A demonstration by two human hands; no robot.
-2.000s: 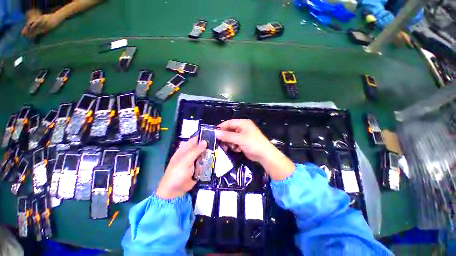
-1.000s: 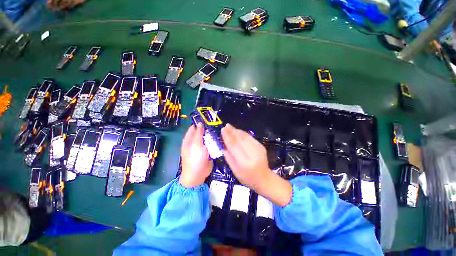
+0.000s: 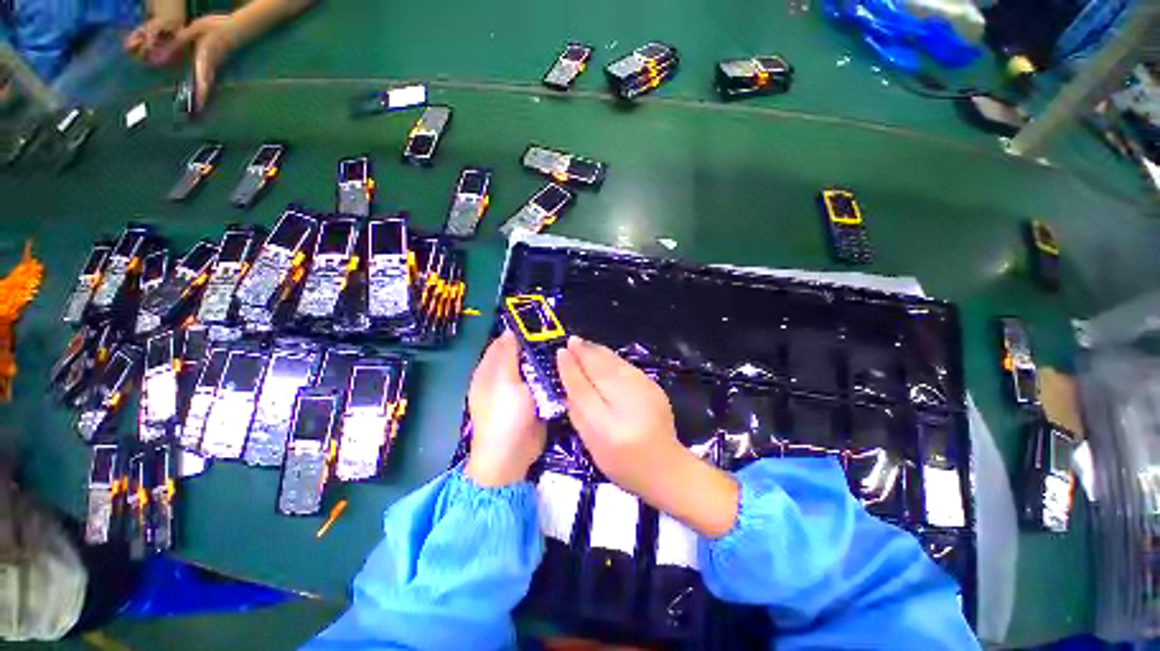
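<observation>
A black front housing with a yellow frame (image 3: 536,318) is held upright between both hands over the left part of the glossy black parts tray (image 3: 763,305). My left hand (image 3: 506,413) grips its left side and lower part. My right hand (image 3: 621,413) presses its fingers against the right side. A silver-grey part shows at the housing's lower end; the palms hide the rest. White-faced flat parts (image 3: 613,519) lie in tray pockets near my sleeves.
Stacked phone units (image 3: 286,394) stand on the left, with an orange strip (image 3: 332,518) near them. Single phones and a yellow-framed housing (image 3: 845,225) lie beyond the tray. Clear blister trays (image 3: 1126,458) are at right. Another person's hands (image 3: 204,48) are at far left.
Two seconds ago my hands held a silver-grey phone board beside a white part; now they hold a yellow-framed housing. Since one second ago the hands have barely moved. Another person's hand reaches in at far left.
</observation>
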